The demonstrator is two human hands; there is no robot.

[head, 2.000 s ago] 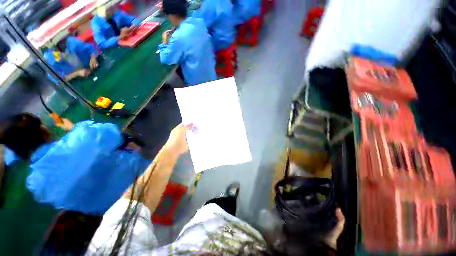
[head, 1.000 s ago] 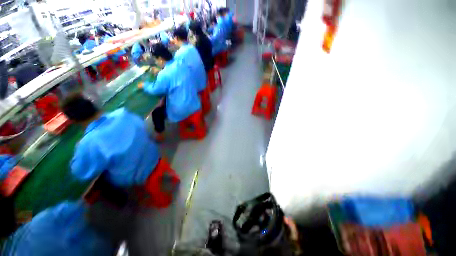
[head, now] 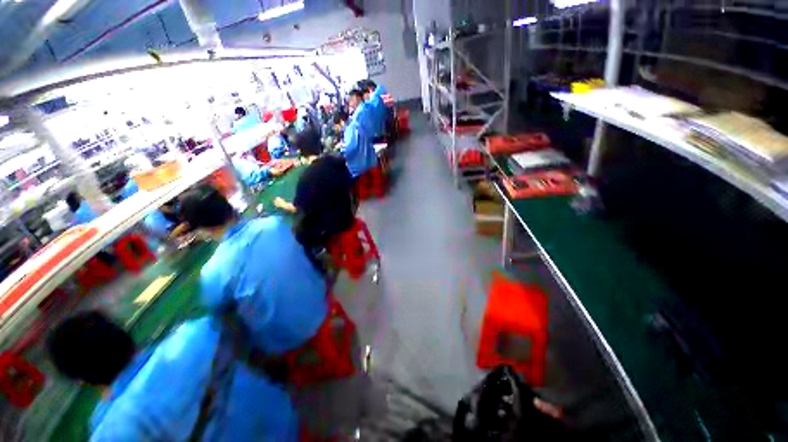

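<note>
A black strapped device (head: 497, 406) shows at the bottom edge, right of centre, blurred and partly cut off. My right hand (head: 546, 409) is at its right side; only a few blurred fingers show, closed on the device. My left hand is out of the picture, and no paper sheet is in view.
A grey aisle (head: 419, 268) runs ahead. Seated workers in blue smocks (head: 263, 280) line a green bench at left. A red stool (head: 514, 324) stands beside the right green bench (head: 596, 268). A metal rack (head: 467, 95) and red trays (head: 540, 183) are farther ahead.
The view has moved along the aisle and tilted up. The left hand with the white sheet has left the picture. The large white surface at right is gone; a green bench shows there.
</note>
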